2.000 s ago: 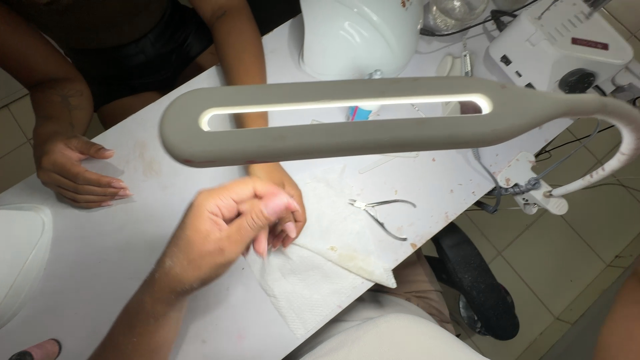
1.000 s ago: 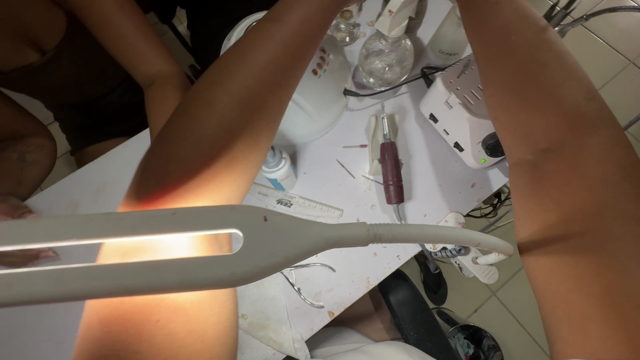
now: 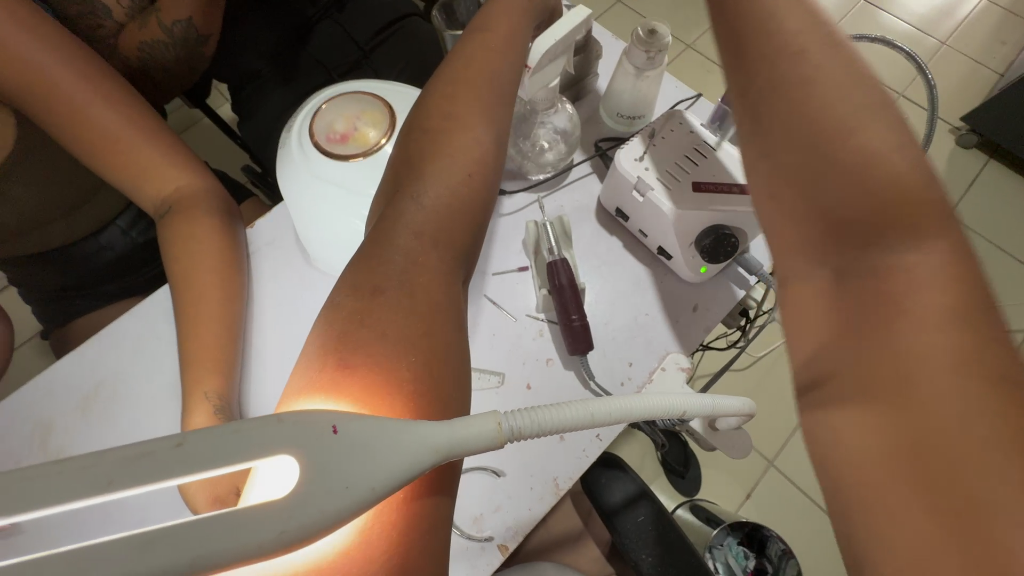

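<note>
My left forearm reaches up across the white table, and only a bit of my left hand (image 3: 547, 10) shows at the top edge, beside a white-topped glass bottle (image 3: 548, 132); its fingers are hidden. The right forearm extends past the top edge, so my right hand is out of view. Between the arms, a maroon nail drill handpiece (image 3: 569, 308) rests on a pale cradle (image 3: 534, 240). Loose drill bits (image 3: 500, 308) lie near it. The white drill unit (image 3: 680, 188) has a green light on. Curved metal handles (image 3: 474, 534) show beside my left forearm.
A lit lamp head (image 3: 360, 460) on a flexible neck (image 3: 592, 416) crosses above my left forearm. A white domed nail lamp (image 3: 308, 184) stands left of that arm. Another person's arm (image 3: 208, 280) rests on the table (image 3: 104, 384). A frosted bottle (image 3: 632, 92) stands at the back; a bin (image 3: 752, 548) is below.
Two seconds ago a hand touched the other person's fingers; now both my forearms reach upward. The view has shifted strongly. The other person's arm remains on the table.
</note>
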